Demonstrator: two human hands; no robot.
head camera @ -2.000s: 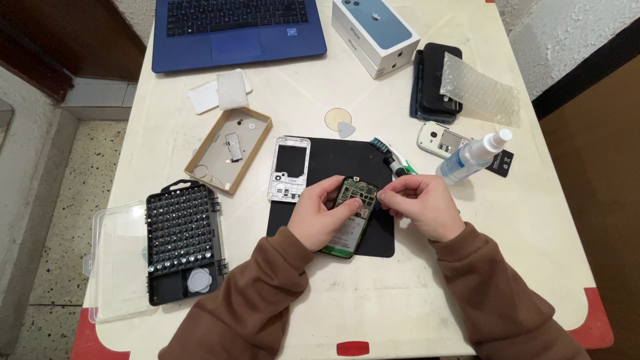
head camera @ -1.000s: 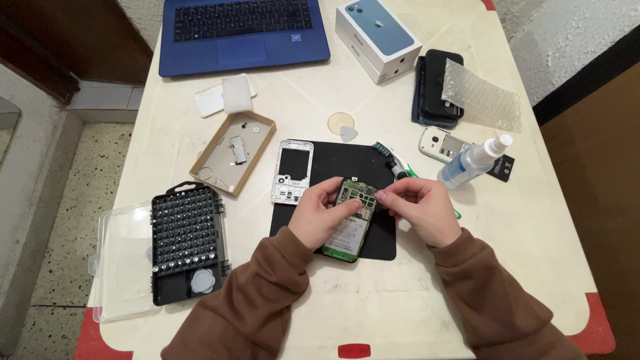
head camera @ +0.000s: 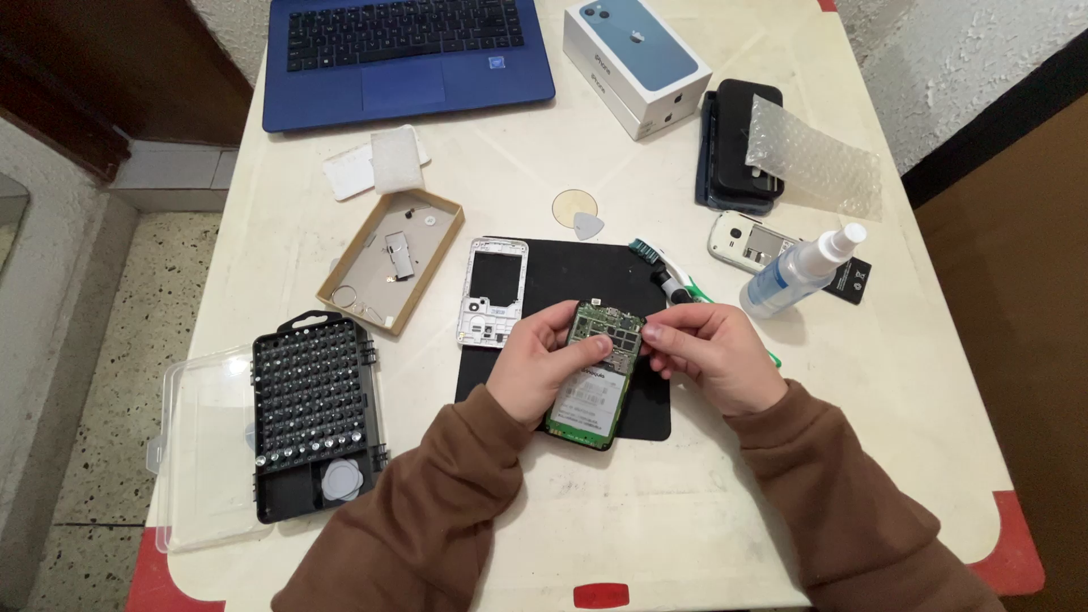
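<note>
My left hand [head camera: 544,361] grips an opened smartphone [head camera: 586,399] by its left side, the thumb lying across its green circuit board. Its battery bears a white label. The fingertips of my right hand [head camera: 701,348] are pinched at the phone's upper right edge; whether they hold a small part cannot be told. Under the phone lies a black mat [head camera: 561,272]. A white phone mid-frame [head camera: 493,327] rests on the mat's upper left. A toothbrush [head camera: 680,272] with green on its handle and a black-handled tool [head camera: 671,287] lie at the mat's upper right.
At left are a screwdriver bit case [head camera: 310,399] with a clear lid and a cardboard tray [head camera: 374,263] of small parts. A laptop [head camera: 408,85], phone boxes [head camera: 637,68] and a guitar-pick-shaped opener [head camera: 587,225] lie beyond. At right stand a spray bottle [head camera: 786,276], another opened phone [head camera: 748,240] and bubble wrap [head camera: 816,161].
</note>
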